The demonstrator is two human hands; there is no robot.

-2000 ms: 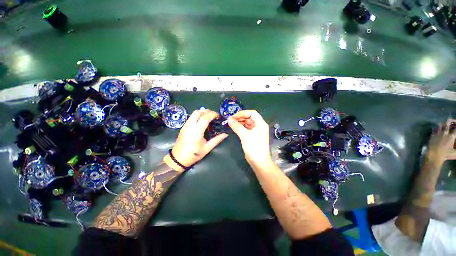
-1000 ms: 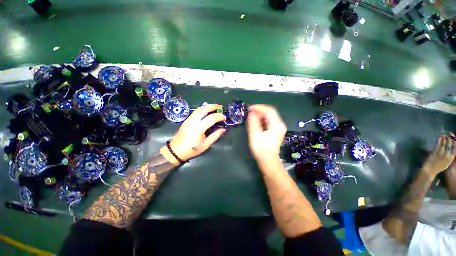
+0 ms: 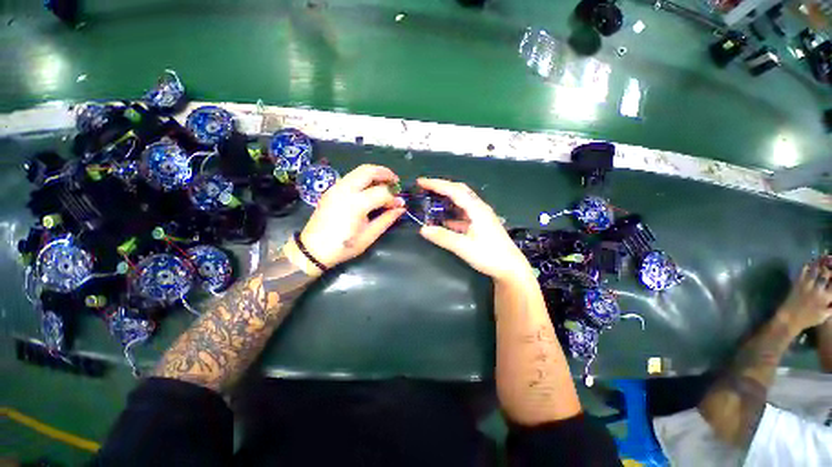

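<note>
A dark unit with a bluish circuit board (image 3: pixel 438 210) is between my hands at the middle of the bench. My right hand (image 3: pixel 470 228) holds it, with the thumb below and the fingers above. My left hand (image 3: pixel 351 219) is just left of it, with its fingertips closed on the thin lead wires and a small light connector (image 3: pixel 399 202) at their end. The wires run from my left fingertips to the unit. The lower part of the unit is hidden by my right fingers.
A large pile of unfinished units (image 3: pixel 166 277) lies at left, a smaller pile (image 3: pixel 599 306) at right. A black block-like part (image 3: pixel 593 159) is at the pale rail (image 3: pixel 456 137). Another person's hands (image 3: pixel 807 296) are at the far right. Black parts (image 3: pixel 601 15) lie on the green belt beyond.
My right hand was blurred and right of the unit; it is now around the unit. My left fingers have closed on the wires. The camera view has shifted slightly.
</note>
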